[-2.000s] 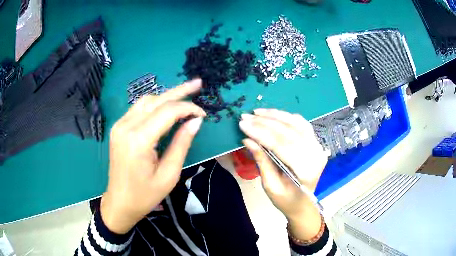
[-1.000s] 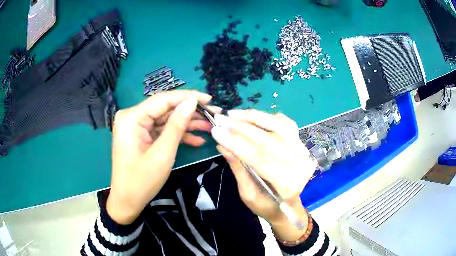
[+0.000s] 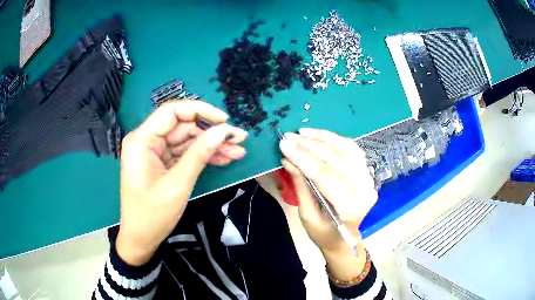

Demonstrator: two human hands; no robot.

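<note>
My left hand [image 3: 176, 152] holds a small dark connector [image 3: 206, 122] between thumb and fingers above the bench edge. My right hand [image 3: 331, 176] grips slim tweezers [image 3: 321, 202]; their tips point up-left, just in front of the black pile, apart from the left hand. Whether the tips hold a bit is too small to tell. Small black inserts [image 3: 246, 73] lie in a loose pile ahead. Small silver metal inserts [image 3: 337, 50] lie to its right. A few connectors [image 3: 170, 92] lie beyond my left hand.
Dark straps [image 3: 64, 105] lie stacked at left, with a phone [image 3: 36, 29] behind. A ribbed dark tray [image 3: 449, 70] sits at the right bench edge. A blue bin [image 3: 434, 187] with silvery pieces stands below it, near a pale box [image 3: 481, 252].
The hands were together with the tweezer tips at the left fingers; now the right hand and tweezers have moved away to the right. The left hand still holds the connector. The view has shifted slightly.
</note>
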